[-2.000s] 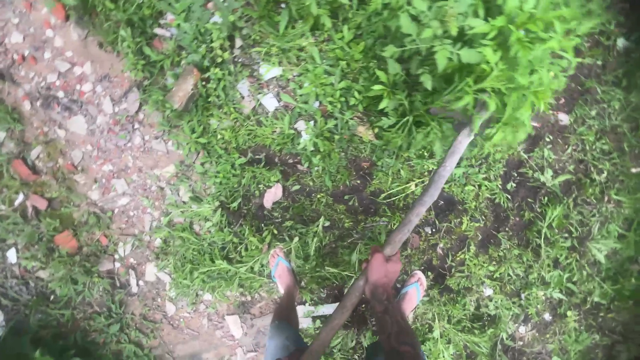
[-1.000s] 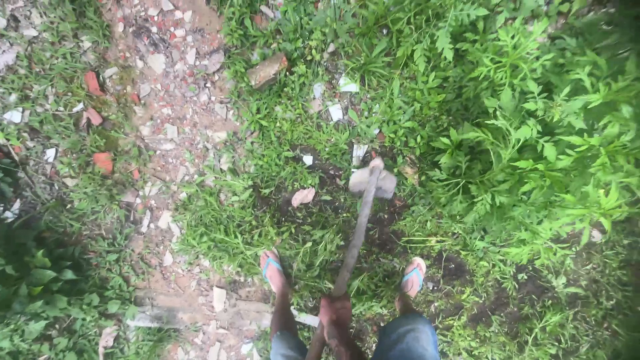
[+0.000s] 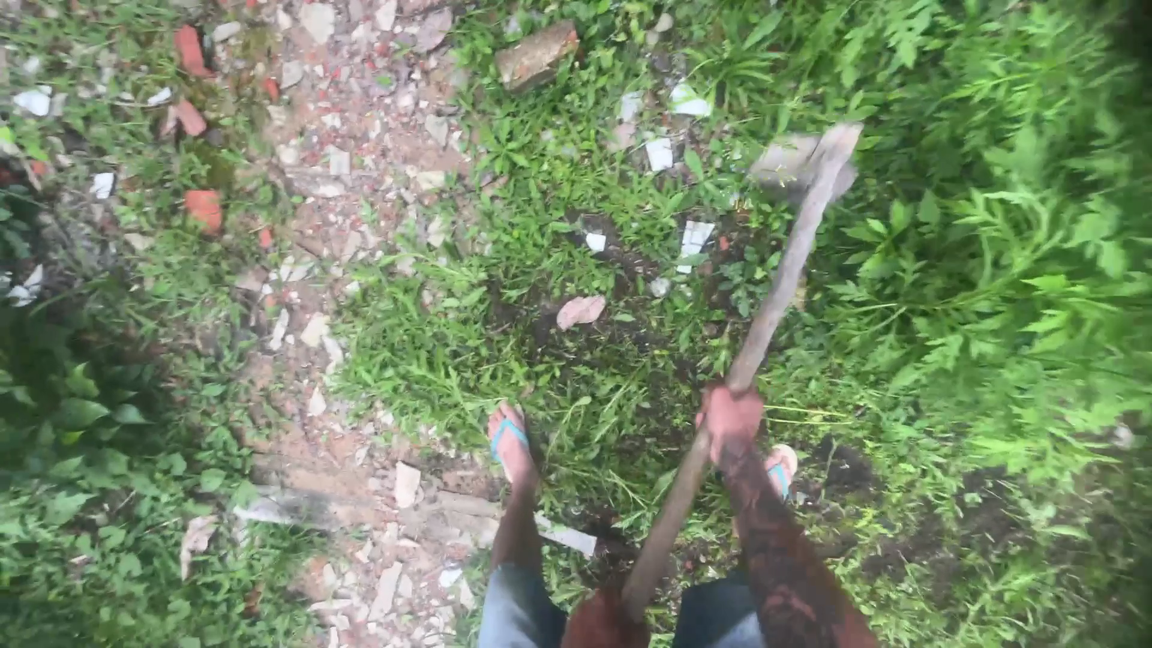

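Observation:
A hoe with a long wooden handle [image 3: 781, 270] slants from the bottom centre to the upper right. Its blurred blade [image 3: 796, 166] is beside the tall leafy weeds [image 3: 999, 270]; whether it touches them I cannot tell. My right hand [image 3: 731, 421] is closed around the middle of the handle, above my right foot in a blue-strapped flip-flop. Low in the frame, my left hand [image 3: 605, 621] is at the handle's lower part, partly cut off by the edge and apparently gripping it. Short grass and dark soil [image 3: 621, 346] lie between my feet and the blade.
A rubble-strewn dirt strip [image 3: 360, 180] runs along the left, with red brick pieces [image 3: 203, 209] beside it. A brick chunk [image 3: 537, 56], white tile fragments [image 3: 660, 154] and a pinkish stone [image 3: 580, 311] lie ahead. Near my left foot is a pale slab edge [image 3: 297, 508].
Since a second ago, the hoe's blade has moved right and farther from my feet, from near the tile fragments towards the tall weeds. My right hand has moved up and to the right.

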